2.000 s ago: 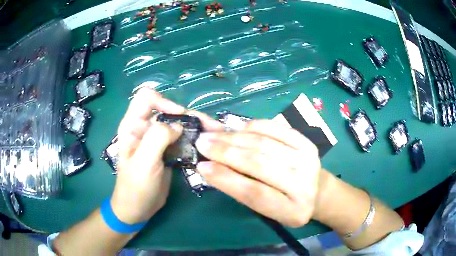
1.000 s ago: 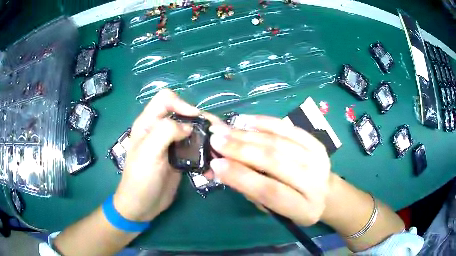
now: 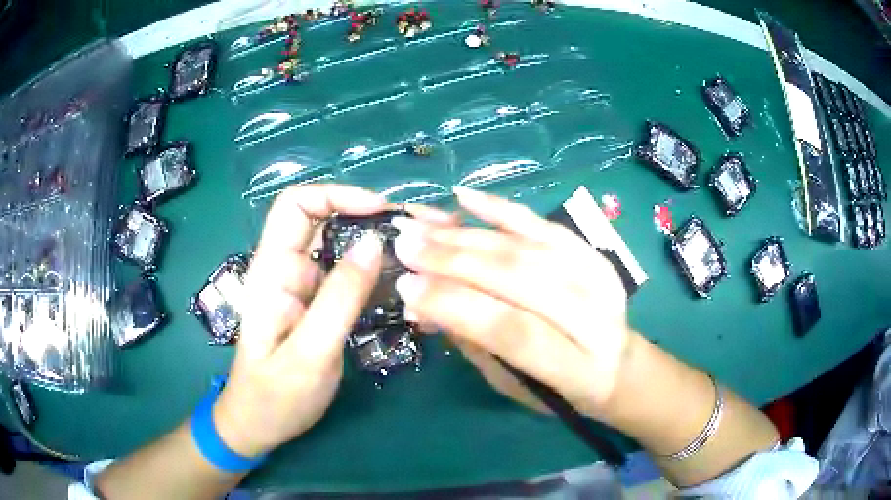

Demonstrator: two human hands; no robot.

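Observation:
A black watch housing [image 3: 383, 283] is held up between my two hands in the middle. My left hand [image 3: 298, 322] grips its left side, with the thumb lying on its upper face. My right hand [image 3: 528, 303] has its fingertips on the housing's right side and covers part of it. Black tweezers [image 3: 562, 410] are tucked under my right palm and point down to the right. Another open unit [image 3: 388, 350] lies on the mat just below the held one. One more open unit [image 3: 223, 301] lies partly behind my left hand.
Open units stand in a column at left [image 3: 166, 173] and in a group at right [image 3: 698, 256]. A clear blister tray [image 3: 391, 98] with tiny red-gold parts lies behind my hands. Stacked trays [image 3: 59, 244] are at far left. A cream-and-black card [image 3: 611, 234] and red scraps [image 3: 663, 217] lie right.
My left thumb has moved up and right across the held housing. My right fingers have shifted over its right side, and more of the unit below now shows. The whole view has shifted slightly.

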